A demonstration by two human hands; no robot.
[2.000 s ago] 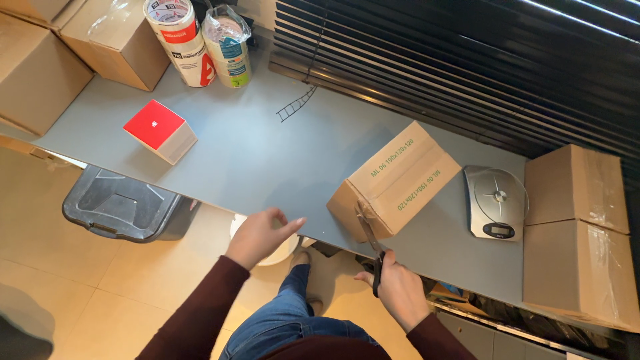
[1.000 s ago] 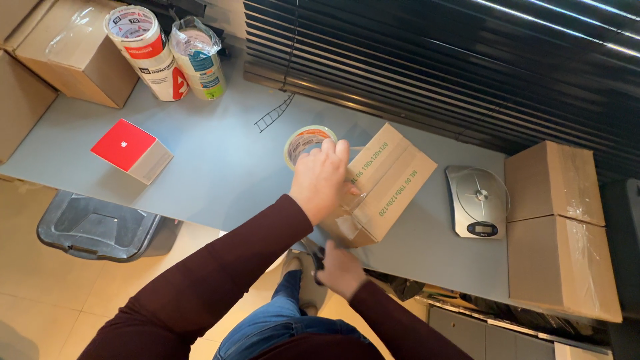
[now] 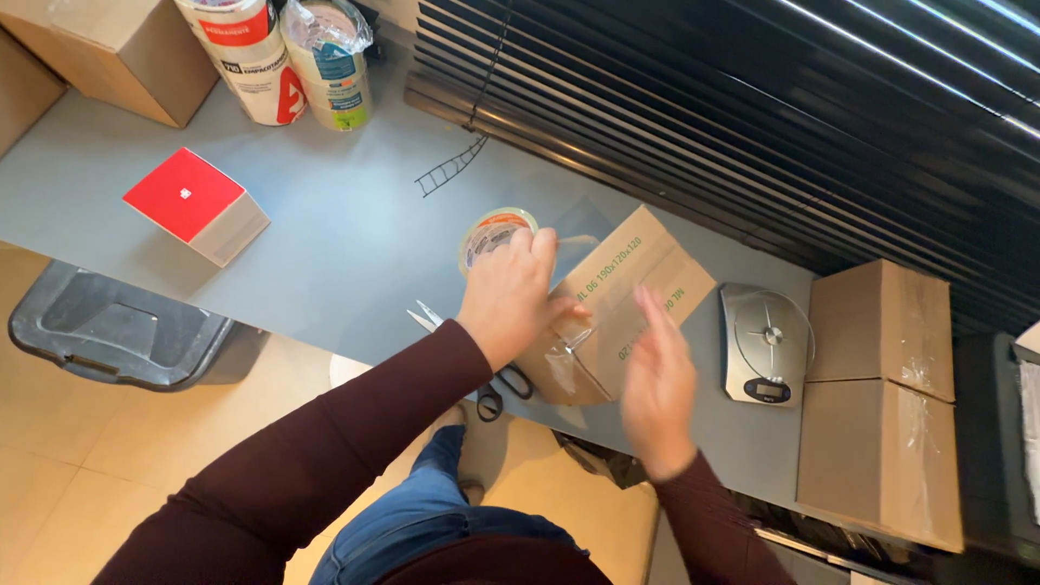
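My left hand (image 3: 516, 296) has its fingers around the near edge of a roll of clear packing tape (image 3: 492, 231), beside a cardboard box (image 3: 630, 280) with green print. A strip of tape seems to run toward the box behind the hand. Over the box's right part is my right hand (image 3: 662, 382), blurred, fingers extended, holding nothing. Clear tape shows on the box's near side. Scissors with black handles (image 3: 513, 382) lie partly open at the table edge, partly hidden under my left forearm.
A red-topped box (image 3: 191, 195) stands on the grey table (image 3: 341, 244). Tape rolls (image 3: 252, 65) and a cardboard box (image 3: 122, 49) are behind it. Right of the work box sit a kitchen scale (image 3: 764, 341) and stacked cardboard boxes (image 3: 881, 406). Black blinds (image 3: 650, 122) line the back.
My right hand has let go of the scissors, which now lie on the table, and has moved up to the box. My left hand has gone from the table's front edge to the tape roll.
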